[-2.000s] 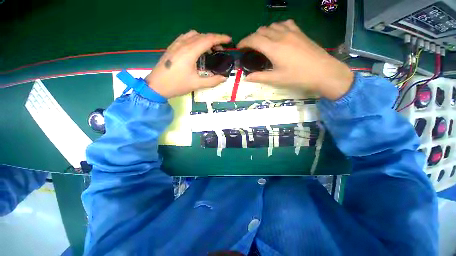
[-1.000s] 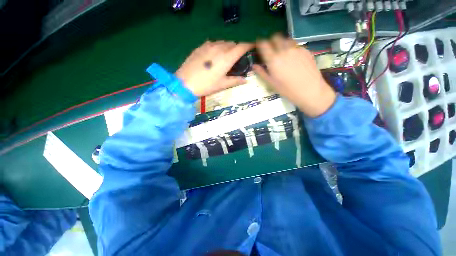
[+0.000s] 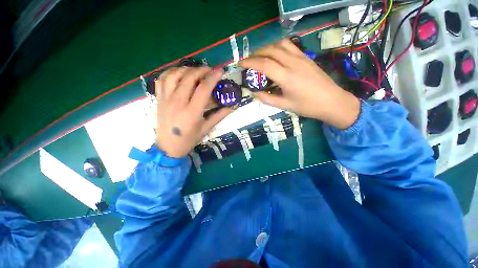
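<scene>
My left hand point(image 3: 183, 104) holds a round watch unit point(image 3: 226, 93) with a lit purple and white screen, over the test fixture. My right hand point(image 3: 293, 78) has its fingers around a second watch unit point(image 3: 256, 79) with a lit white and red screen, close beside the first. The hands cover most of the fixture. A white strip point(image 3: 236, 119) and a row of black modules point(image 3: 257, 134) under pale tape lie nearer my body. A third round watch unit point(image 3: 93, 167) lies on the mat at the left.
A white foam tray point(image 3: 403, 73) with dark and red-pink watches stands at the right, beside tangled wire leads point(image 3: 385, 78). A white paper sheet point(image 3: 118, 138) and a slanted white strip point(image 3: 71, 179) lie at the left. A red line edges the dark green surface beyond.
The view has turned and shifted. My hands have come from the far side onto the fixture, and the two watches, dark earlier, now show lit screens. The left hand has opened out more over the fixture.
</scene>
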